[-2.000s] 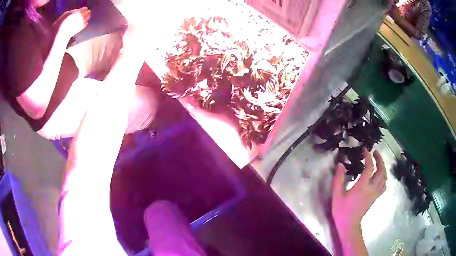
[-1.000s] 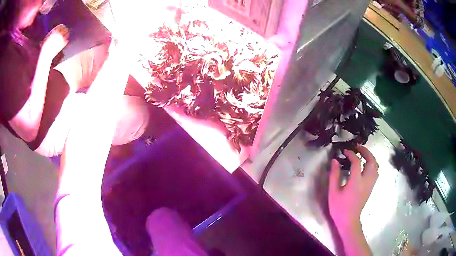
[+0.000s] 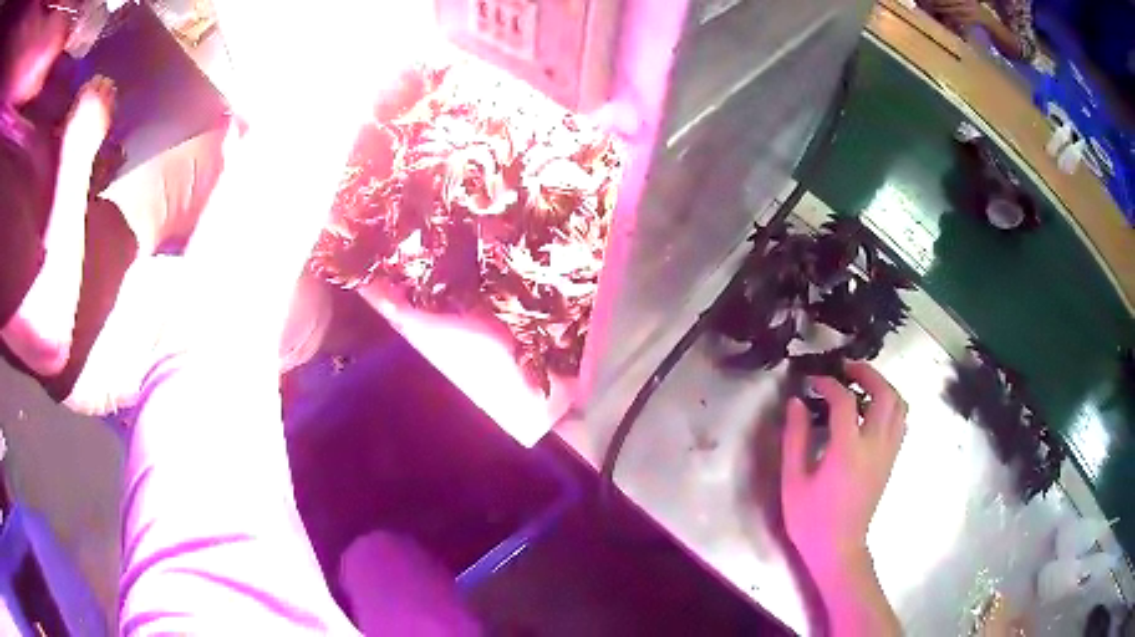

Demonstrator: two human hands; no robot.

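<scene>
Black spiky parts (image 3: 828, 280) lie in a cluster on the grey metal bench (image 3: 691, 454). My right hand (image 3: 840, 460) is at the near edge of the cluster, back upward, thumb and fingers curled around a small black spiky part (image 3: 815, 404) resting at the bench. My left arm, in a washed-out pale sleeve, runs from the bottom left up towards the top; its hand is lost in glare. An open pale carton (image 3: 461, 361) in the middle is heaped with spiky parts (image 3: 492, 237) that look pink-brown.
A metal side panel (image 3: 734, 137) and a black cable (image 3: 660, 380) stand between carton and cluster. More black parts (image 3: 1008, 417) lie along the bench's back edge. A green conveyor (image 3: 921, 149) carries a dark item. A seated person (image 3: 56, 249) is at left. A blue bin (image 3: 37, 560) is bottom left.
The view has shifted, so the carton and bench sit further left. My right hand's fingers have closed in from apart to curled around a small black part at the cluster's near edge.
</scene>
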